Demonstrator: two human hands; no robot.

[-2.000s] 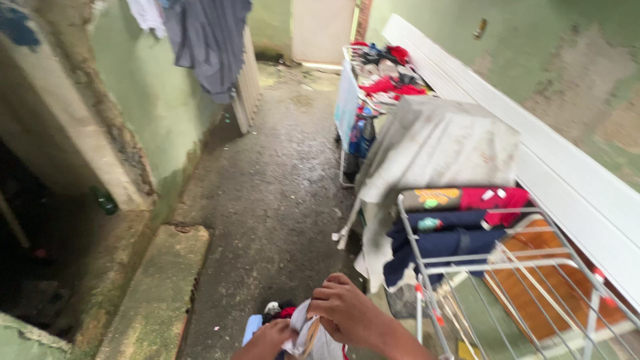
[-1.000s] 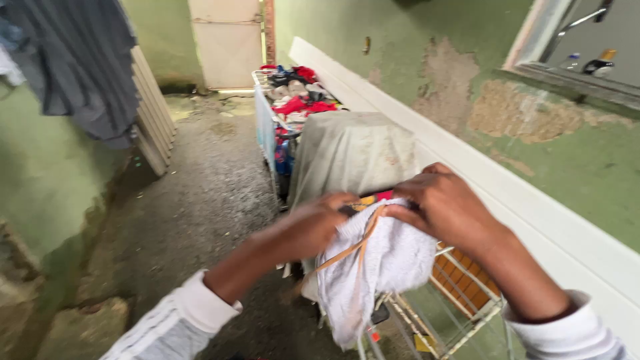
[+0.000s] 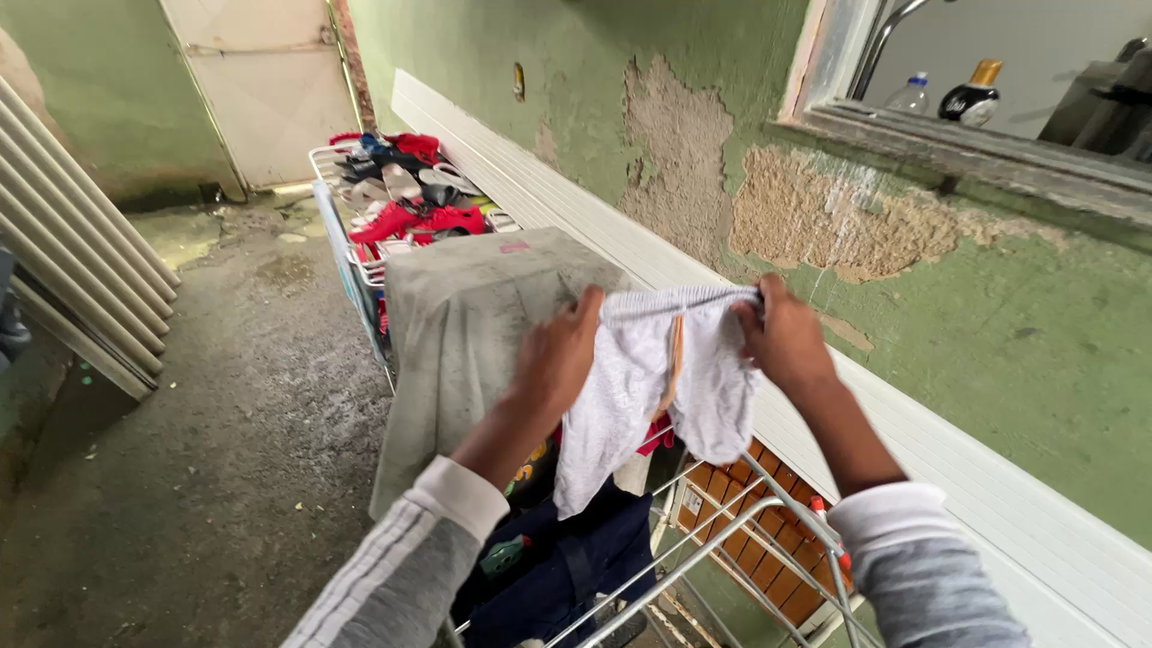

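Observation:
Small light grey shorts (image 3: 630,378) with a ribbed waistband and an orange-brown drawstring hang between my two hands. My left hand (image 3: 560,346) grips the left end of the waistband, and my right hand (image 3: 781,333) pinches the right end. Below them stands a white wire drying rack (image 3: 711,540). Dark navy clothing (image 3: 576,567) with a small green figure hangs over its near left part, and a bit of red cloth shows behind the shorts. Just beyond the rack, a grey cloth cover (image 3: 468,306) drapes over something bulky that it hides.
Farther back, another rack (image 3: 326,166) holds red, white and dark items. White panels (image 3: 630,243) lean along the peeling green wall (image 3: 990,324) under a window with bottles. Corrugated sheets (image 3: 81,234) lean at left beside the wet concrete floor (image 3: 261,432). An orange-brown slatted piece (image 3: 765,531) lies behind the rack.
The shorts, bunched in my hands before, now hang spread by the waistband. My hands have moved apart along it. The view has turned toward the wall and window.

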